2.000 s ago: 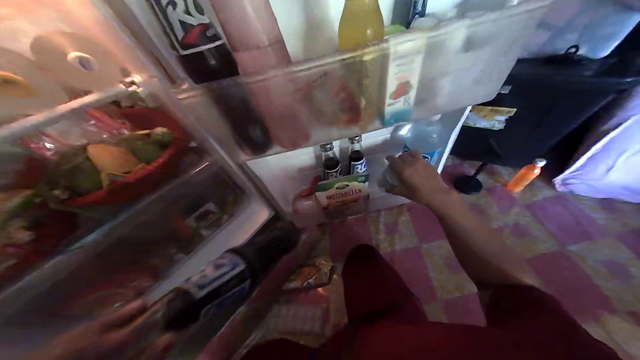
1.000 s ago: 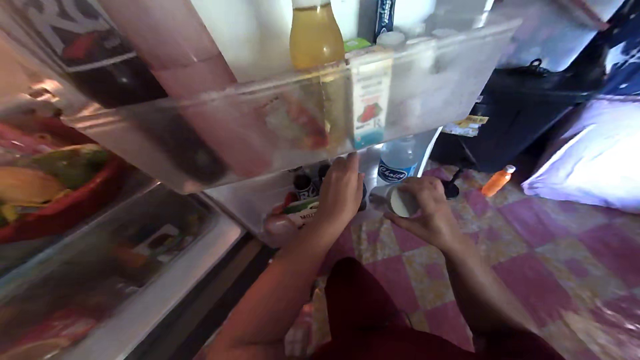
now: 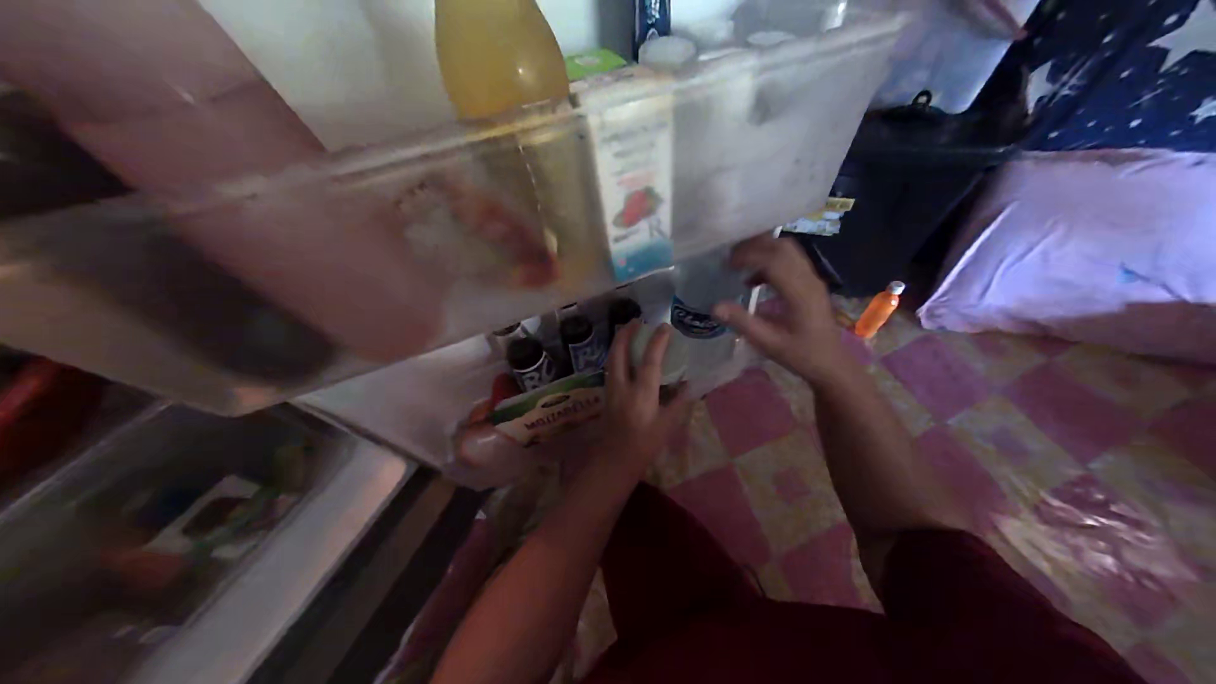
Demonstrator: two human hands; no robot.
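My left hand [image 3: 638, 404] is at the lower refrigerator door bin [image 3: 418, 389], its fingers spread over a pale round container [image 3: 665, 351]; whether it grips this is unclear. Beside it, my right hand [image 3: 784, 309] is open, fingers apart, close to a clear plastic bottle [image 3: 701, 313] with a dark blue label. Left of my left hand stand several dark bottles [image 3: 581, 347] with labels, partly hidden by the upper bin. In front of them is a mozzarella package [image 3: 551, 410], with a translucent pinkish item [image 3: 489, 446] at its left.
Above my hands, the translucent upper door bin [image 3: 779, 123] holds a yellow drink bottle [image 3: 499, 57], a carton [image 3: 632, 185] and a large pink bottle [image 3: 209, 142]. A refrigerator drawer [image 3: 218, 541] is at left. An orange bottle [image 3: 879, 310] stands on the checkered floor near a black container [image 3: 912, 190].
Two seconds ago my left hand held a dark bottle at lower left; it is now at the lower bin without it. My right hand has let go of the pale round container.
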